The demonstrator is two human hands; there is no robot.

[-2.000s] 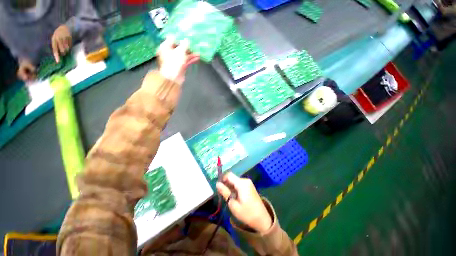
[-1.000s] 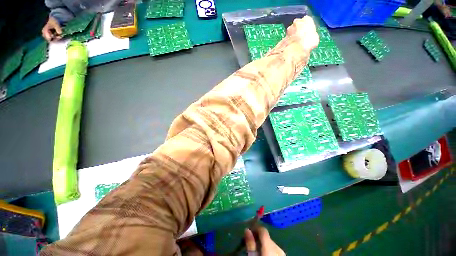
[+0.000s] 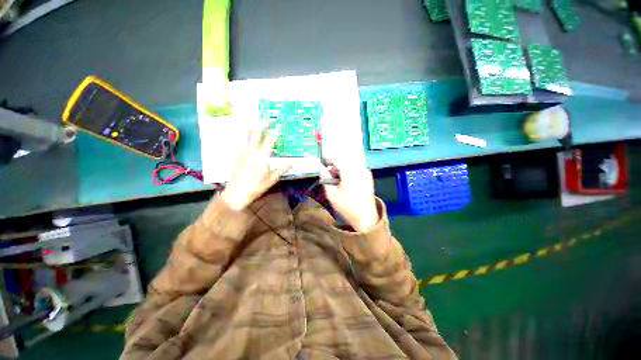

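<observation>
A green circuit board (image 3: pixel 299 126) lies flat on the white work pad (image 3: pixel 344 91) in front of me. My left hand (image 3: pixel 254 167) lies at the board's lower left corner, fingers apart, fingertips on or beside its edge. My right hand (image 3: pixel 349 190) is shut on a red-tipped test probe (image 3: pixel 320 144). The probe points away from me over the board's right edge; whether its tip touches is unclear. A second probe cannot be made out. The yellow-edged multimeter (image 3: pixel 121 118) lies left of the pad, with red and black test leads (image 3: pixel 172 171) beside it.
Another board (image 3: pixel 397 119) lies right of the pad. A lime strip (image 3: pixel 216 56) overlaps the pad's upper left. Boards (image 3: pixel 500 67) lie on a tray at far right, near a tape roll (image 3: pixel 548 124) and small white bar (image 3: pixel 470 140). A blue basket (image 3: pixel 437 188) and red bin (image 3: pixel 597 169) are below the bench edge.
My left hand has come back from the far boards to the board on the pad. My right hand has moved over the pad with the probe. The view has turned down and left.
</observation>
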